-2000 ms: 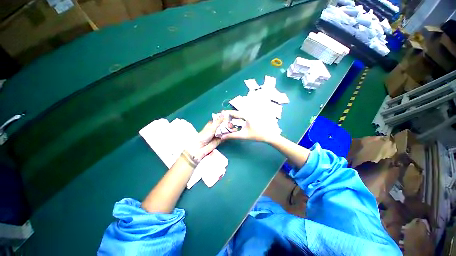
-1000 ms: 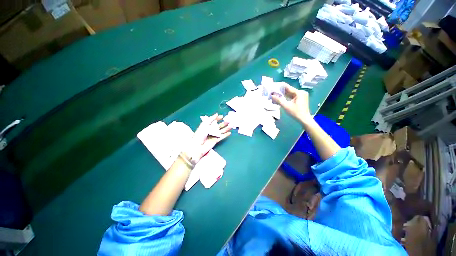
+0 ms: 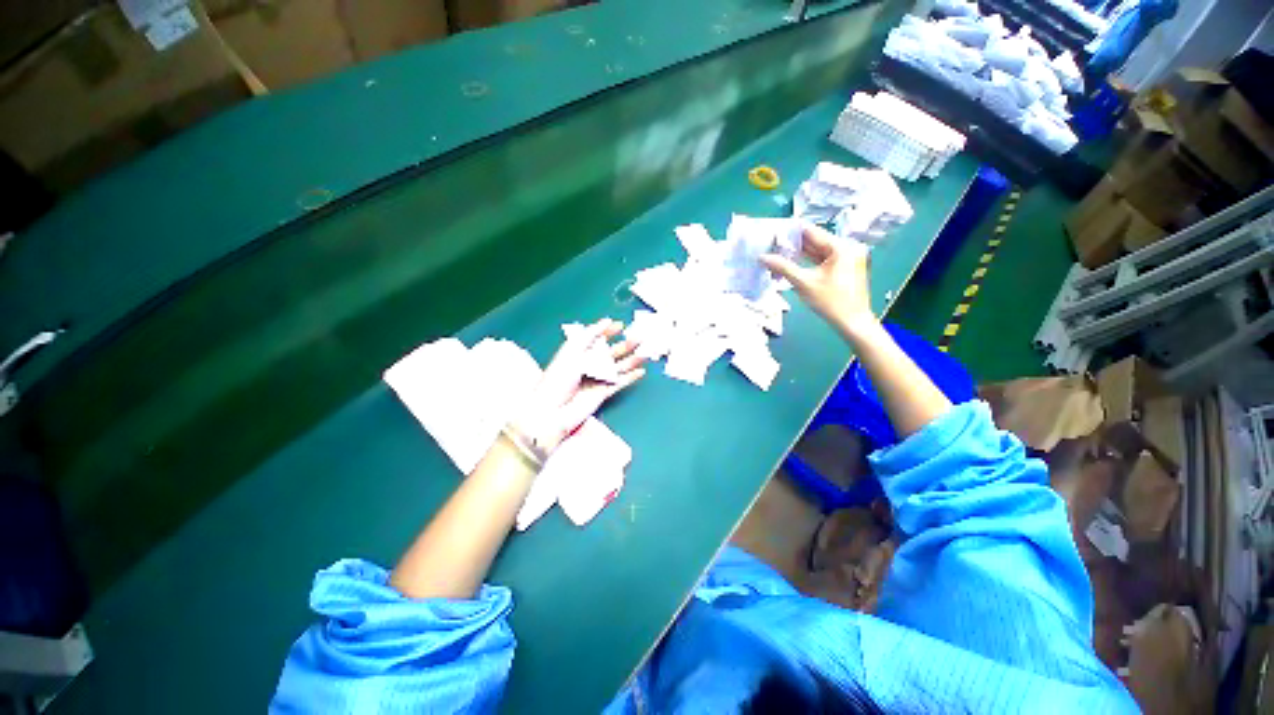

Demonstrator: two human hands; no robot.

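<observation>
My left hand (image 3: 584, 374) lies palm up over the flat white cartons (image 3: 468, 391), holding a small white folded leaflet between thumb and fingers. The cartons are fanned on the green bench top, with bits of red near my wrist. My right hand (image 3: 827, 277) is farther up the bench and pinches a thin white leaflet (image 3: 759, 246) by its edge. This leaflet is above the loose heap of white leaflets (image 3: 685, 310). Overexposure blurs the edges between them.
A pile of white leaflet bundles (image 3: 852, 200), a neat white carton stack (image 3: 897, 136) and a yellow ring (image 3: 763, 178) are farther up the bench. White items fill a dark tray (image 3: 978, 70) at the far end. A blue stool (image 3: 894, 395) stands beside the bench. Brown cartons (image 3: 280, 42) are behind the line.
My hands were together over the cartons; my right hand has moved away up the bench to the heap. In the last second its leaflet shows more spread out. My left hand has stayed nearly still.
</observation>
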